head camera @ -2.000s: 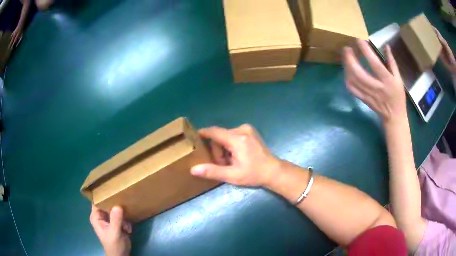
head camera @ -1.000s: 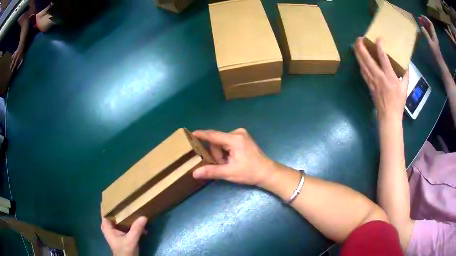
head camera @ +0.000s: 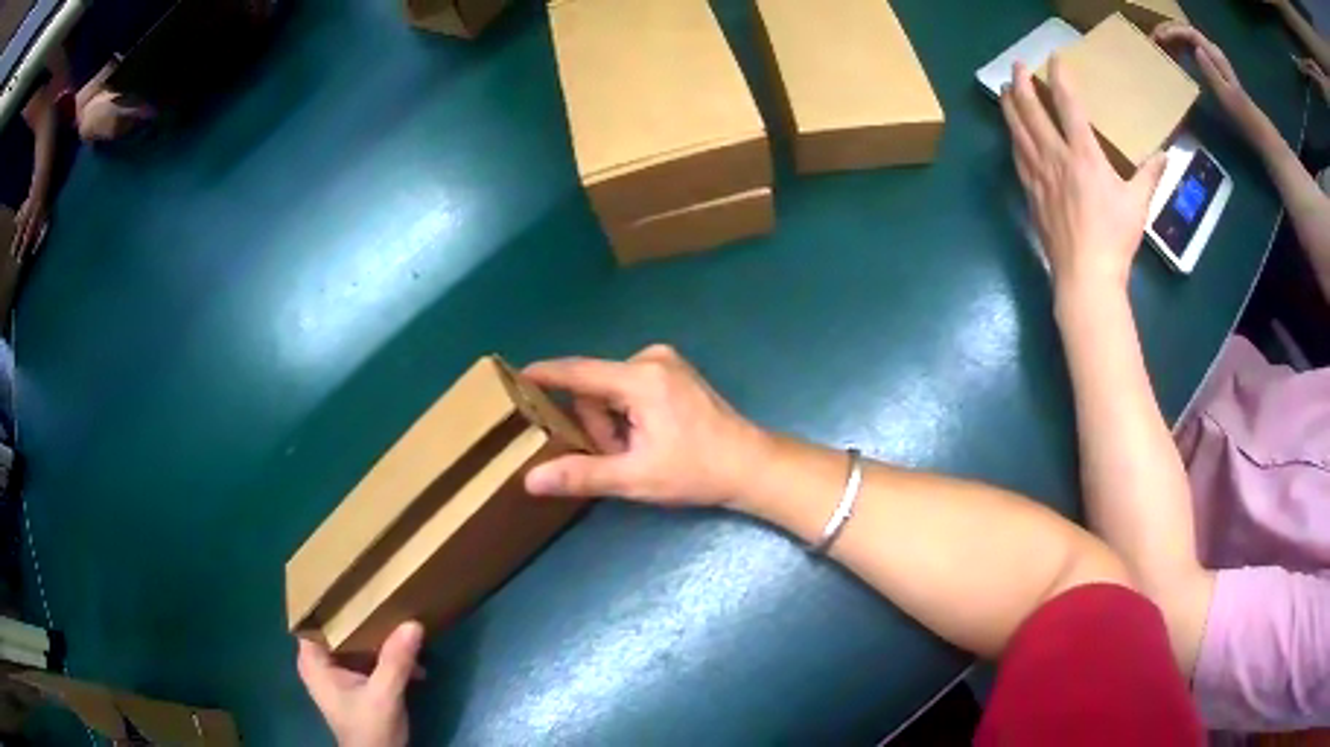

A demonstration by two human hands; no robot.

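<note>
A plain brown cardboard box (head camera: 438,511) is tilted up on its long side over the green surface, with a dark open slot running along its upper face. My left hand (head camera: 365,689) grips its near left corner, thumb in front, and is partly cut off by the bottom edge. My right hand (head camera: 642,431), with a bracelet at the wrist, grips the far right end between thumb and fingers. The inside of the box is too dark to tell.
Stacked closed boxes (head camera: 664,117) and another closed box (head camera: 853,88) stand at the back. At the right, a pink-sleeved neighbour's hand (head camera: 1079,204) holds a box (head camera: 1123,88) on the scale (head camera: 1192,204). An open box (head camera: 124,712) shows at bottom left.
The box in my hands has turned so its slot faces up more and looks wider. The neighbour's box has moved over the scale. The back boxes have shifted left in view.
</note>
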